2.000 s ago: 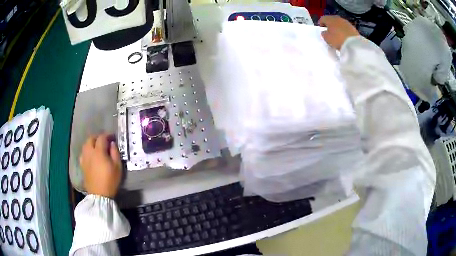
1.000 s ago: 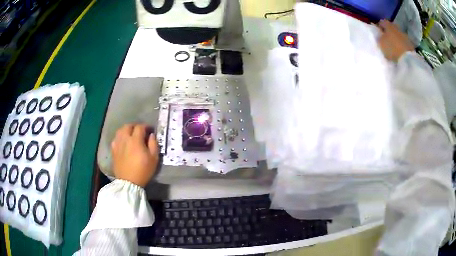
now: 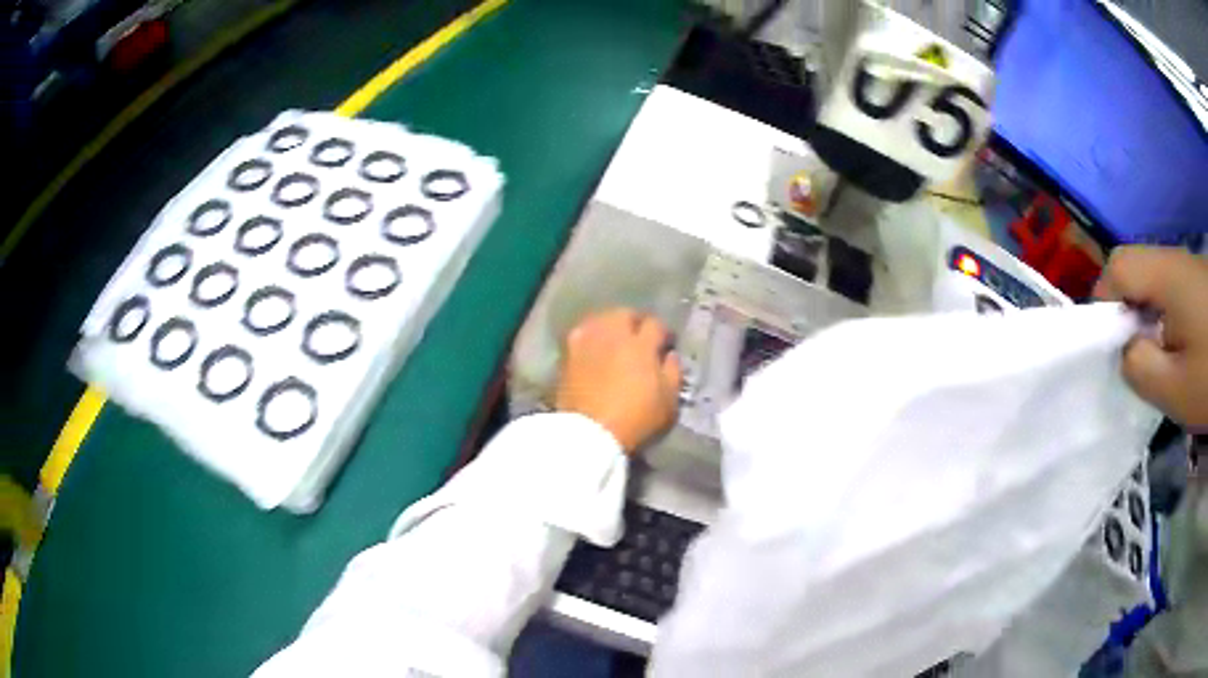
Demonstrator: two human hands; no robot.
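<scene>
My right hand [image 3: 1166, 331] pinches the corner of a thin white sheet [image 3: 914, 464], which hangs in the air over the right part of the bench. My left hand [image 3: 620, 378] rests on the grey metal worktable [image 3: 603, 285], left of the fixture; its fingers are bent and whether they are fully apart is unclear. The dark marking nest [image 3: 762, 347] is partly hidden by the sheet. A stack of white trays [image 3: 298, 457] with rows of black rings lies on the green surface at the left.
A white card "05" [image 3: 921, 99] hangs above the bench. Behind the fixture are a loose ring [image 3: 750, 213] and two dark blocks [image 3: 821, 254]. A lit button panel [image 3: 994, 272] and blue monitor [image 3: 1106, 106] stand right. The keyboard [image 3: 636, 563] is partly covered. More rings [image 3: 1123, 523] show beyond the sheet.
The view has turned toward the left. The white sheet is now lifted off the right stack by my right hand and covers part of the fixture. My left hand has stayed on the worktable.
</scene>
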